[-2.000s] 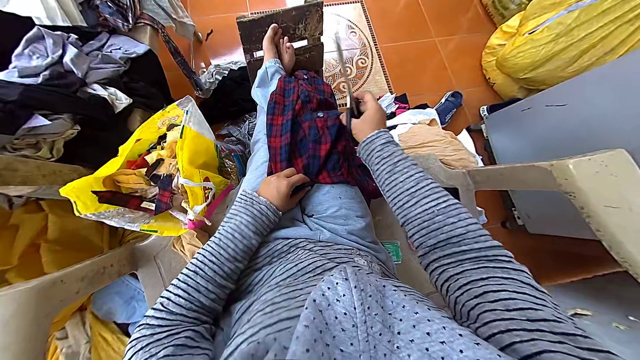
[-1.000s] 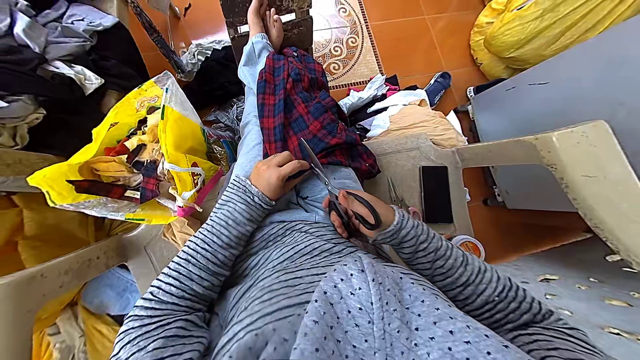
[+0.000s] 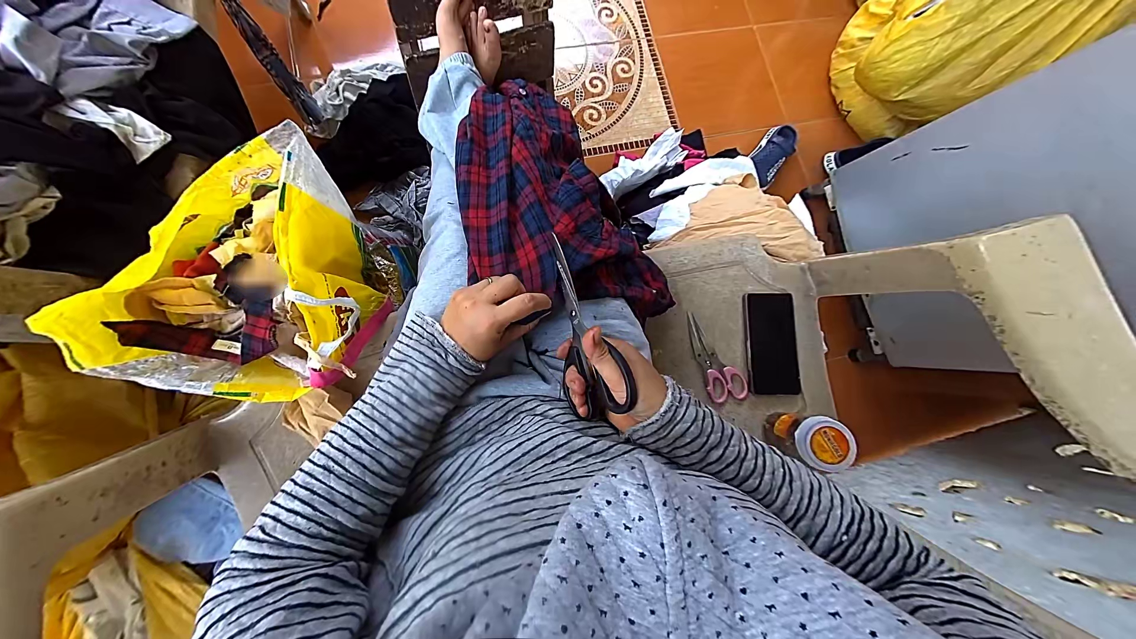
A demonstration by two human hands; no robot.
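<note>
A red and navy plaid cloth garment (image 3: 532,177) lies bunched over my jeans-clad legs. My left hand (image 3: 493,318) rests at its near edge, fingers bent, with a small dark piece at the fingertips; whether it grips the cloth is hard to tell. In my right hand (image 3: 617,377) are black-handled scissors (image 3: 572,302), fingers through the loops, blades nearly together and pointing away from me beside the plaid cloth. Smaller scissors with pink handles (image 3: 717,364) lie on the chair seat to the right, next to a black phone (image 3: 771,344).
A yellow plastic bag (image 3: 319,240) of cloth scraps stands at my left. A round-lidded jar (image 3: 825,443) sits by the right chair arm (image 3: 985,257). Clothes (image 3: 737,213) lie beyond the seat, near a blue slipper (image 3: 774,153). A grey panel (image 3: 976,195) stands at right.
My right hand, with the scissors, has come back from the far right side of the plaid cloth to near my lap. Over the last second both hands have moved little.
</note>
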